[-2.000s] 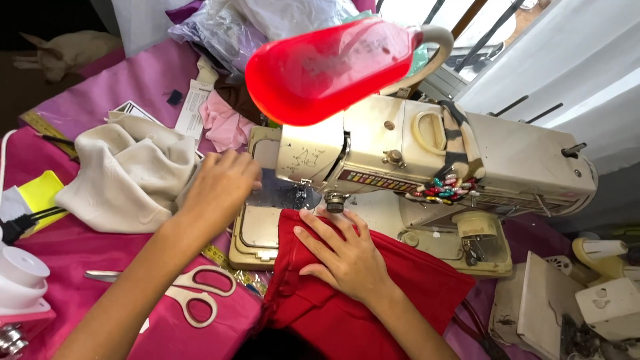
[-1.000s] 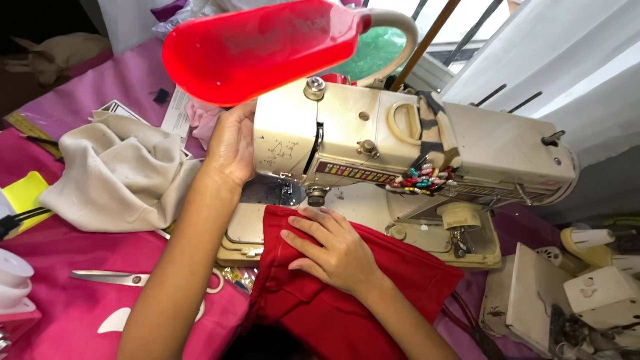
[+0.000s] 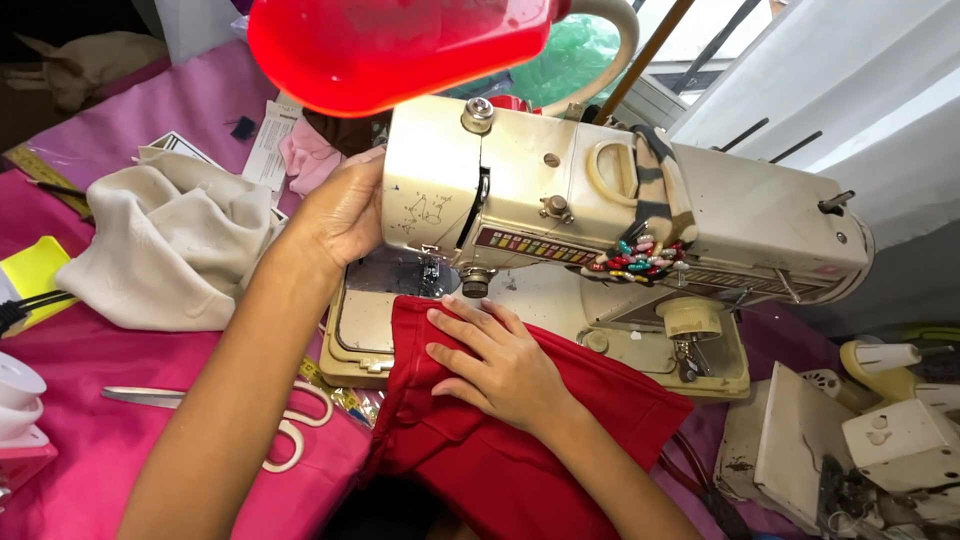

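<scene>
A cream sewing machine [image 3: 555,195] stands across the middle, lit under a red lamp shade [image 3: 397,52]. My left hand [image 3: 345,206] is at the left end of the machine head, its fingers partly hidden behind that end. My right hand [image 3: 499,364] lies flat with spread fingers on a red fabric [image 3: 480,457], whose upper edge rests on the machine bed just in front of the presser foot [image 3: 431,276]. Whether the foot is raised I cannot tell. Colourful ball-head pins [image 3: 641,256] sit in a patterned cloth band around the machine arm.
Scissors with white handles [image 3: 300,420] lie on the pink cloth, partly behind my left forearm. Crumpled beige fabric [image 3: 172,240] is at the left, near white spools [image 3: 19,390]. Machine parts [image 3: 795,442] stand at the right. An animal [image 3: 82,67] lies at the upper left.
My left hand has moved from beside the machine bed up to the left end of the machine head. My right hand stays on the red fabric.
</scene>
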